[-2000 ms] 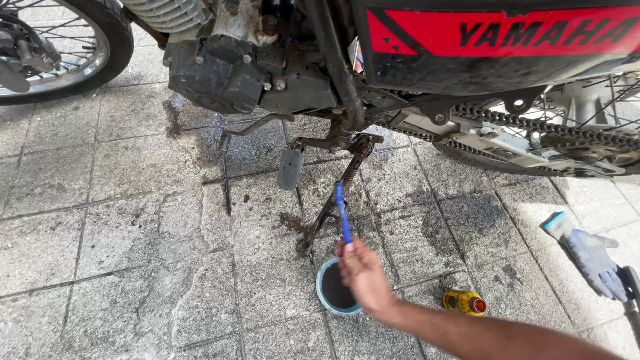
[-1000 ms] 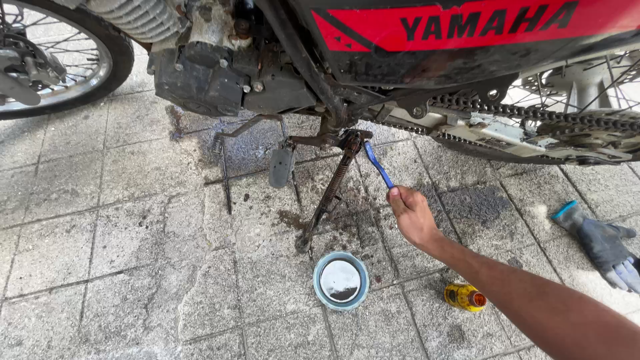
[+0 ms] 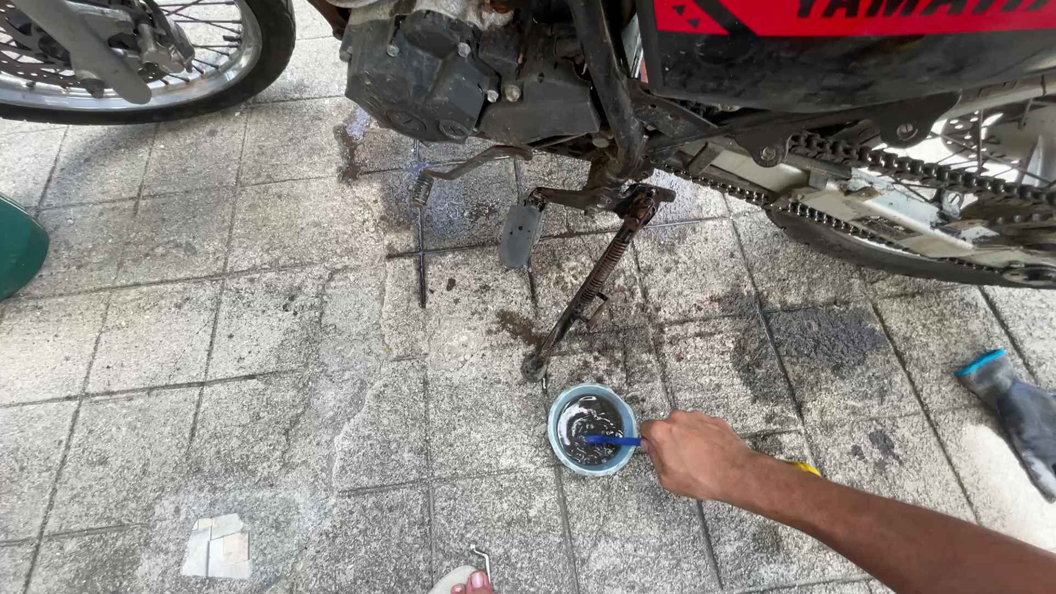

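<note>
My right hand (image 3: 697, 454) grips the handle of a blue brush (image 3: 615, 440). The brush's far end dips into dark liquid in a round light-blue bowl (image 3: 554, 437) on the paving, so its bristles are hidden. Just above and left of the bowl, the foot of a rusty, grimy motorcycle side stand (image 3: 590, 285) rests on the ground. A footpeg (image 3: 522, 235) and a foot lever (image 3: 474, 163) stick out beside it, under the engine (image 3: 421, 78). My left hand does not show.
The motorcycle's front wheel (image 3: 272, 49) is at upper left, its chain (image 3: 932, 173) at right. A grey glove with a blue cuff (image 3: 1015, 412) lies at the right. My forearm mostly covers a yellow container (image 3: 804, 468). A green object (image 3: 18, 247) stands at the left edge; my foot (image 3: 472, 582) shows below.
My right hand has moved the blue brush from the top of the side stand down into the bowl. The liquid there now looks stirred. The view has shifted somewhat.
</note>
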